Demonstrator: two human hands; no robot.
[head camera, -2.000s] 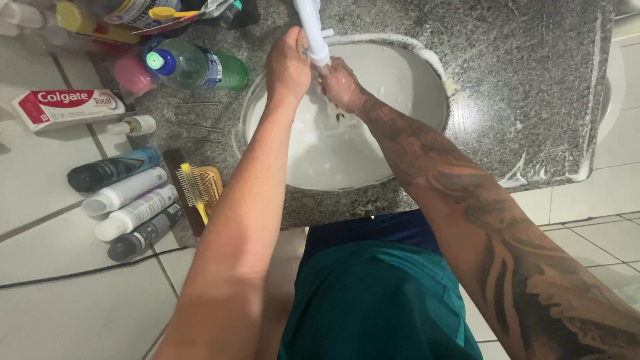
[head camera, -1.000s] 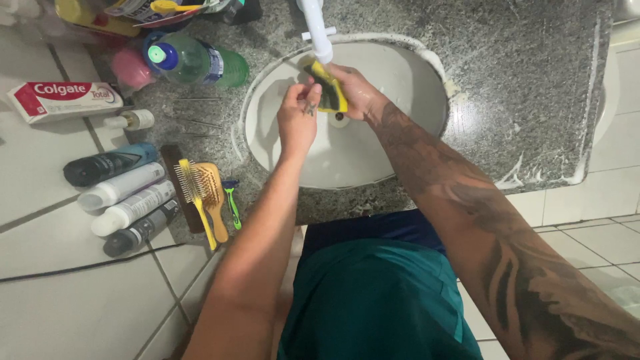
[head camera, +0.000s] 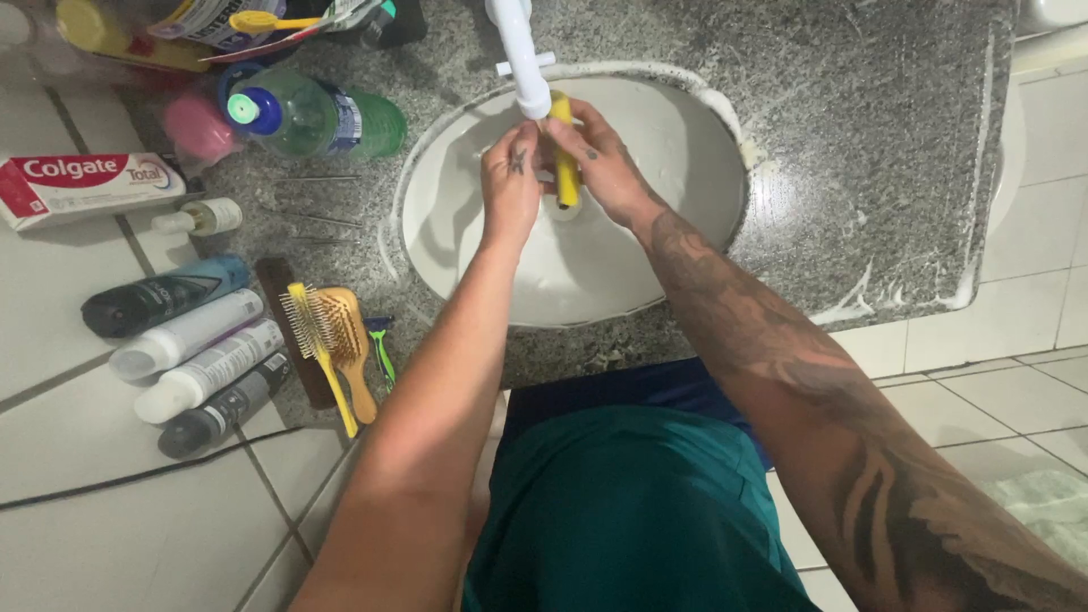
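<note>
A yellow sponge (head camera: 565, 161) is upright in my right hand (head camera: 602, 161), just below the spout of a white plastic faucet (head camera: 527, 72). My left hand (head camera: 512, 183) is close on the sponge's left side, its fingertips under the spout; whether they grip the sponge is hard to see. Both hands are over an oval white sink basin (head camera: 578, 280), and the sponge's lower end is above the drain. Foam lines the basin's back right rim.
Foam streaks mark the right side of the granite countertop (head camera: 833, 170). On the left are a green plastic bottle (head camera: 323, 119), a Colgate toothpaste box (head camera: 89, 183), several spray cans (head camera: 208, 365), a yellow hairbrush (head camera: 327, 361), a wooden paddle brush (head camera: 355, 365) and a green razor (head camera: 382, 357).
Both hands have moved up to the faucet spout since one second ago. The sponge has turned from its broad dark-and-yellow face to a narrow yellow edge.
</note>
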